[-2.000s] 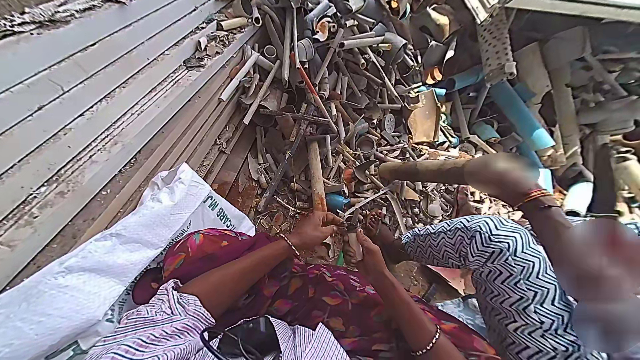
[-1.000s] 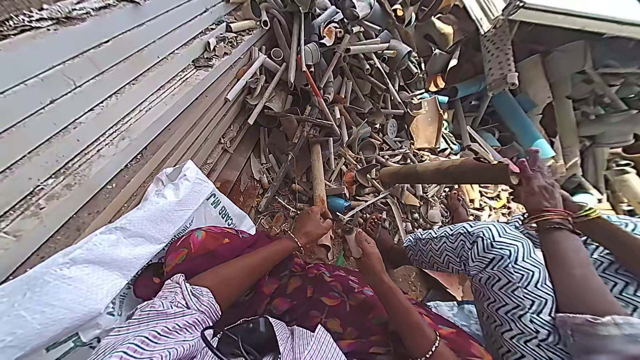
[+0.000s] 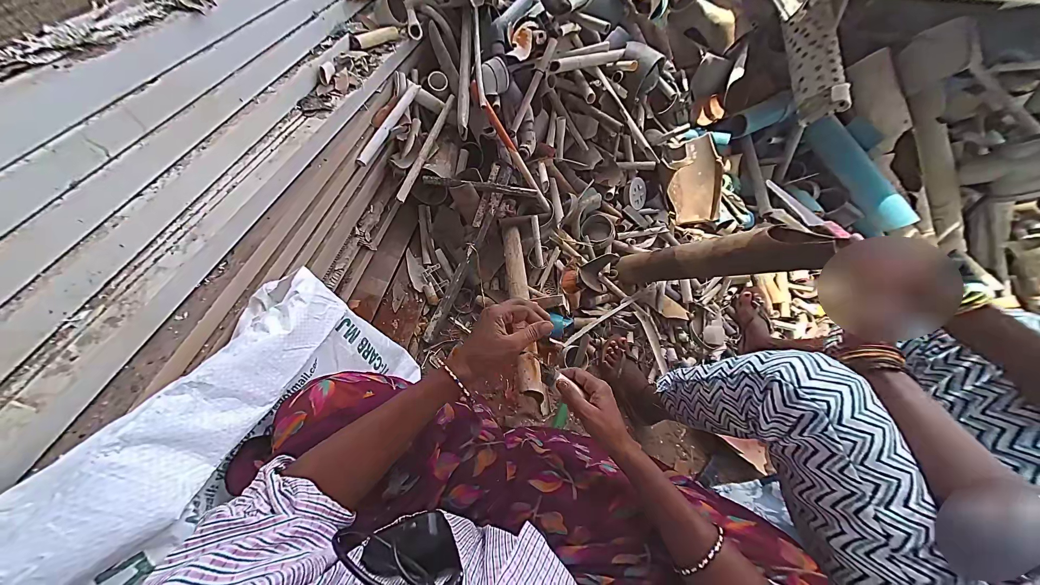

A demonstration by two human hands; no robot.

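My left hand [image 3: 504, 333], fingers curled, is over a long tan pipe [image 3: 515, 264] that lies on the ground between my knees; whether it grips anything is unclear. Lower and to the right, my right hand [image 3: 591, 400] has thumb and fingers together around a small pale piece [image 3: 571, 388], mostly hidden by the fingers. A blue plastic pipe piece [image 3: 561, 325] lies just right of my left hand. The near end of the tan pipe shows between my two hands.
A heap of scrap plastic pipes [image 3: 585, 154] spreads ahead. Long grey panels [image 3: 162, 154] lie at left, beside a white woven sack [image 3: 219, 390] bearing print. Close at right, a co-worker in zigzag trousers holds a thick brown pipe [image 3: 723, 256]; the co-worker's bare feet rest near the scrap.
My left hand has lifted slightly from the near part of the tan pipe. The co-worker's thick pipe has stayed raised at the right throughout.
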